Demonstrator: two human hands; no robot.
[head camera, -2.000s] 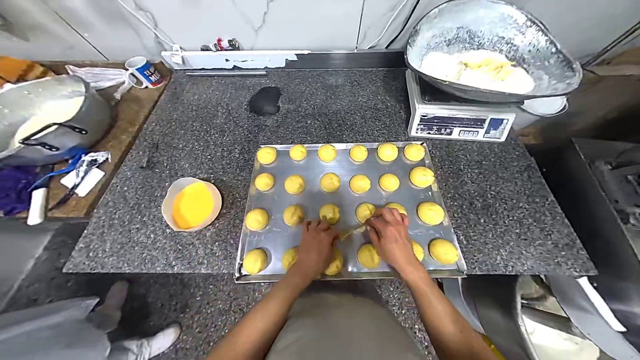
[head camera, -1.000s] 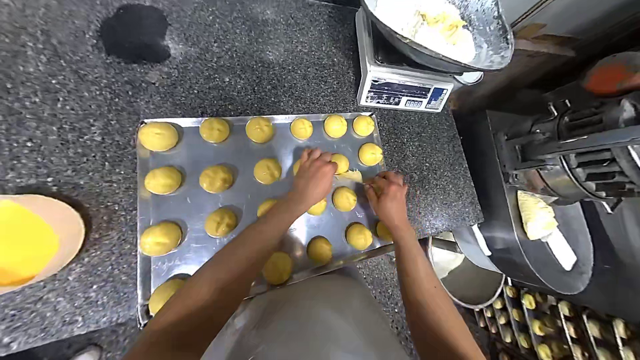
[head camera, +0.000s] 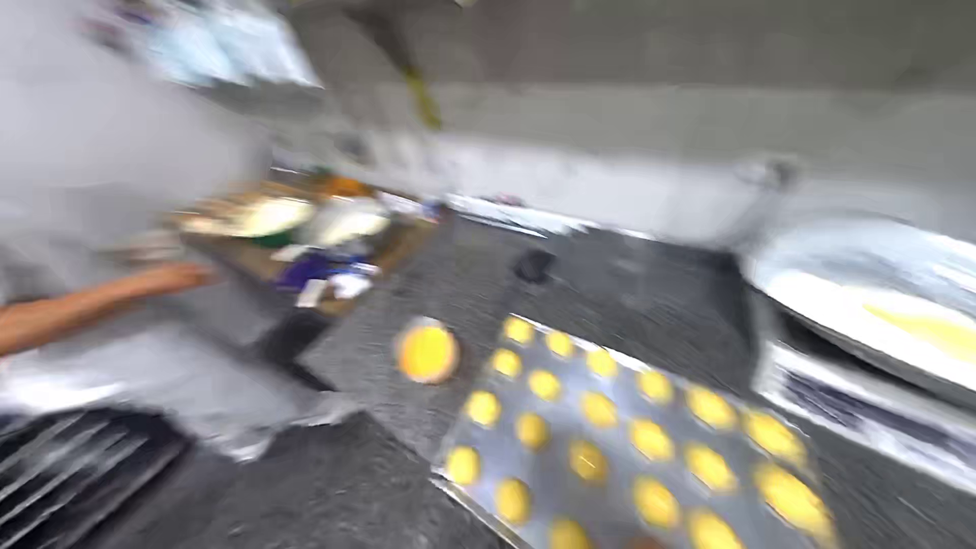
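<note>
The view is strongly blurred. Neither my left hand nor my right hand can be made out; a small brownish patch at the bottom edge, over the tray, is too unclear to name. A metal baking tray (head camera: 553, 454) lies tilted in the view at lower right, bearing rows of round yellow dough pieces (head camera: 598, 409). Left of the tray, on the dark speckled counter (head camera: 488, 286), sits a small bowl of yellow-orange liquid (head camera: 427, 352).
At right, a large metal pan (head camera: 846, 244) with pale contents rests on a scale (head camera: 877, 427). A dark patch (head camera: 534, 265) lies near the wall. A co-worker's forearm (head camera: 107, 305) reaches in at left, near a side table with pots and a purple cloth (head camera: 305, 271).
The view has swung left and up. My hands, earlier over the tray's dough pieces, can no longer be made out, and a co-worker's arm shows at left.
</note>
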